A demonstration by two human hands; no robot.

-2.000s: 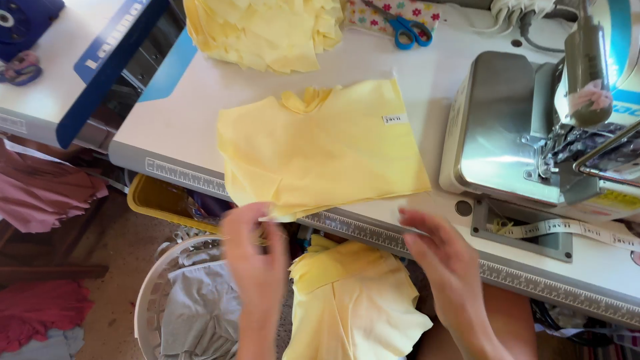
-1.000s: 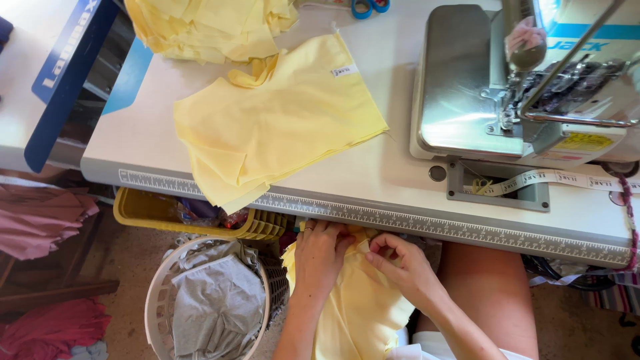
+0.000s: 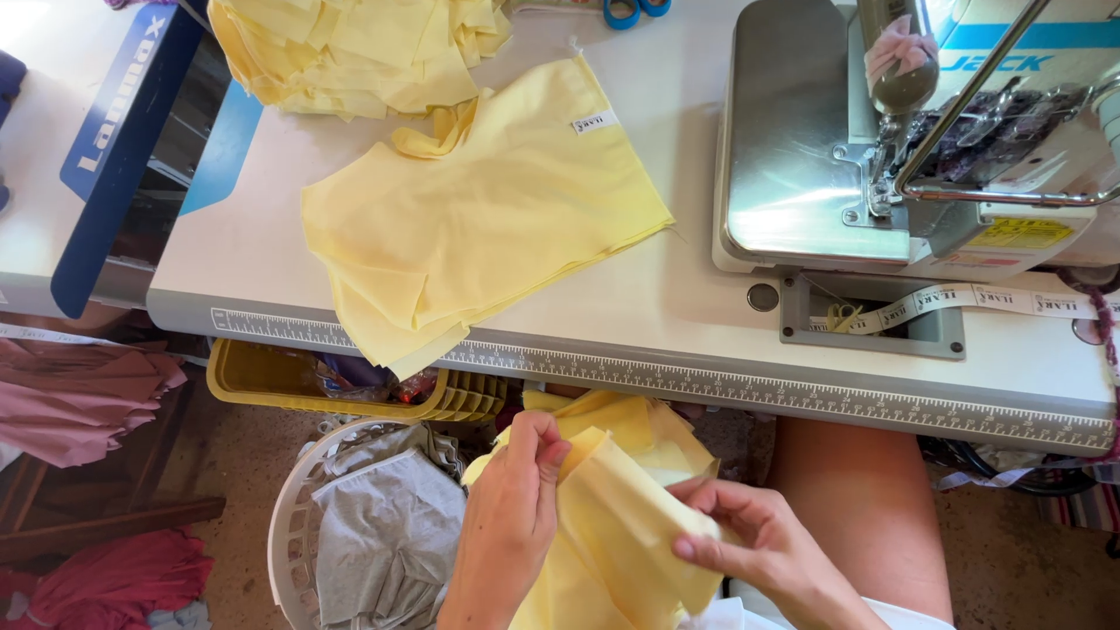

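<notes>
My left hand (image 3: 516,516) pinches the edge of a yellow fabric piece (image 3: 612,525) above my lap, thumb against fingertips. On the same piece's right edge, my right hand (image 3: 744,542) grips between thumb and fingers. More yellow fabric (image 3: 647,424) lies on my lap beneath. On the table, a yellow garment piece (image 3: 490,210) with a small white label (image 3: 594,122) is spread out, one corner hanging over the front edge. Behind it sits a heap of yellow cut pieces (image 3: 350,52).
A Jack overlock sewing machine (image 3: 805,149) stands at the right, a label tape (image 3: 936,302) below it. Blue scissor handles (image 3: 623,12) lie at the back. Beneath the table's ruler edge (image 3: 612,376) are a yellow plastic basket (image 3: 236,376) and a white laundry basket (image 3: 284,516) with grey garments.
Both hands have moved from the table's edge down to the lap, and now hold up a yellow piece. The labelled garment on the table sits turned compared with two seconds ago.
</notes>
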